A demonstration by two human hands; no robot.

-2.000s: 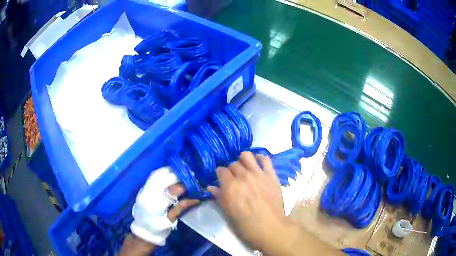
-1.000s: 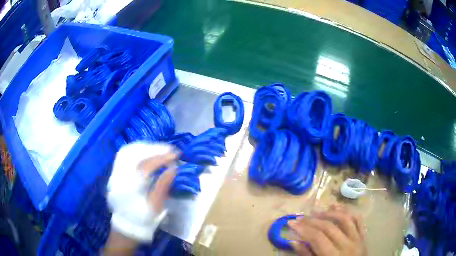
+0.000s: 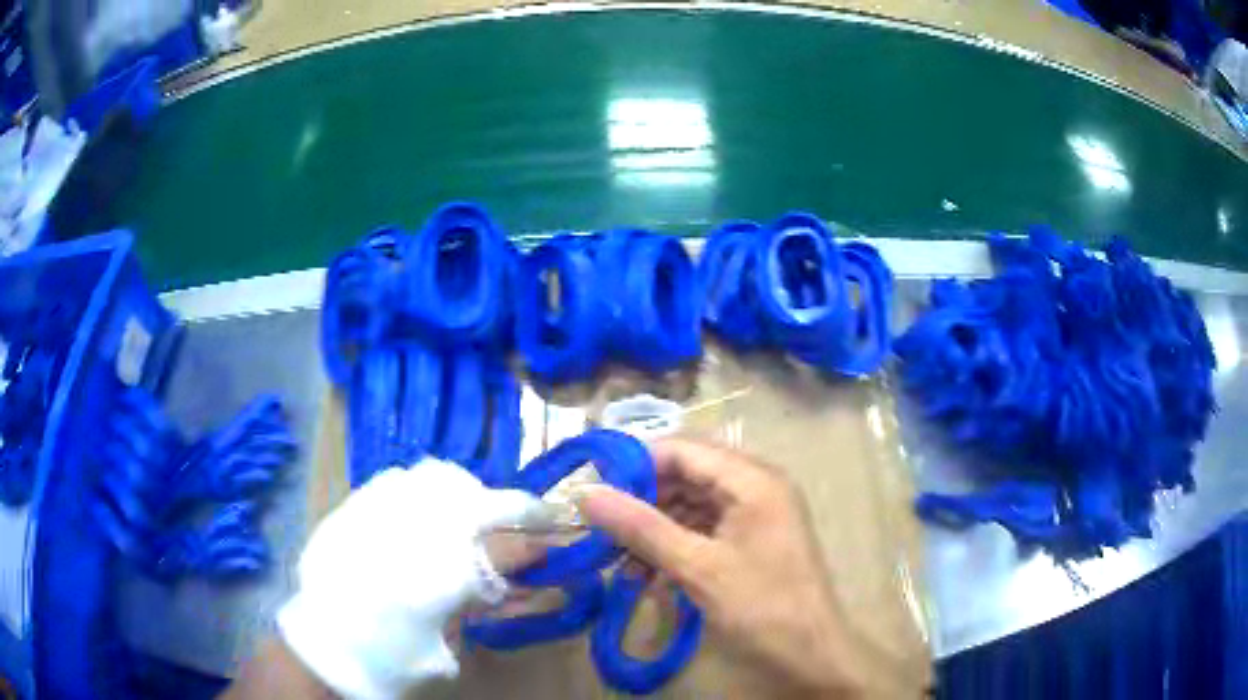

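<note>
My left hand (image 3: 397,574), in a white glove with bare fingertips, and my bare right hand (image 3: 760,561) meet at the front of the cardboard. They hold a blue oval ring (image 3: 619,458) between them, my left fingers at its left side and my right fingers at its right. More blue rings (image 3: 646,656) lie loosely just below the hands. The white cup (image 3: 643,414) stands just behind the ring, with a pale stick (image 3: 716,404) resting in it.
Upright bundles of blue rings (image 3: 459,280) line the back of the cardboard (image 3: 835,451). A tangled heap of wavy blue strips (image 3: 1081,383) lies at the right. Ringed strips (image 3: 226,465) and the blue bin (image 3: 82,356) are at left. The green conveyor (image 3: 479,123) runs behind.
The view has turned right. My hands were apart a second ago and now meet at a blue ring. My left hand has moved away from the ringed strips beside the bin.
</note>
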